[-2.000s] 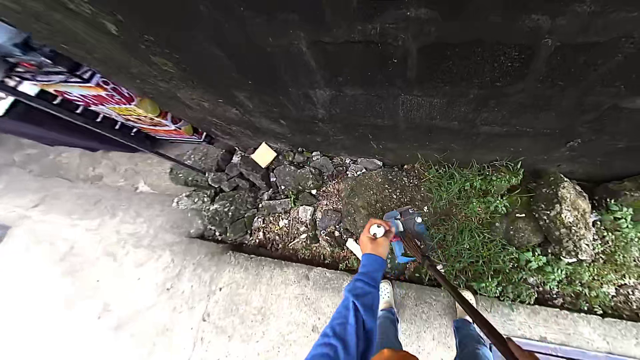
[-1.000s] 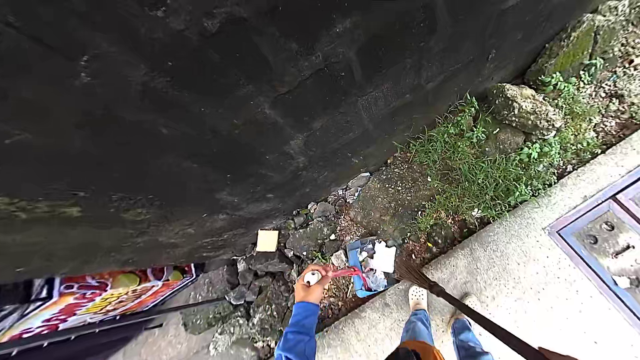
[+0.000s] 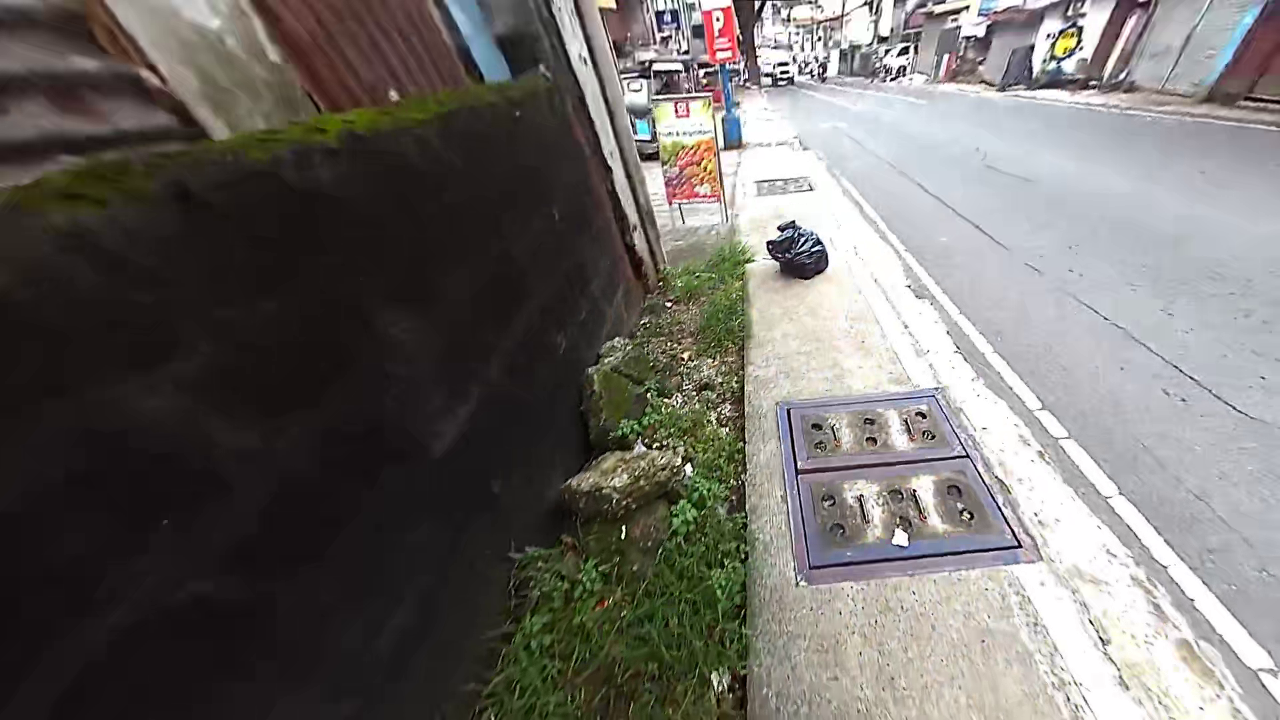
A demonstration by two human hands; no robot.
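Note:
Neither my left hand nor my right hand shows in the head view now, so what they hold is hidden. Ahead on the concrete sidewalk (image 3: 800,340) sits a tied black plastic garbage bag (image 3: 798,250). Nearer, a metal-framed drain cover (image 3: 900,465) with two panels is set into the sidewalk. A small white scrap (image 3: 900,538) lies on its nearer panel.
A dark wall (image 3: 300,400) with moss on top runs along the left. Between it and the sidewalk are grass (image 3: 640,620) and mossy rocks (image 3: 625,480). A fruit banner (image 3: 690,150) stands ahead; the paved road (image 3: 1080,200) lies right, with vehicles far off.
The view has swung up and along the sidewalk. My left hand, the broom and the blue dustpan with litter, seen earlier, are out of view.

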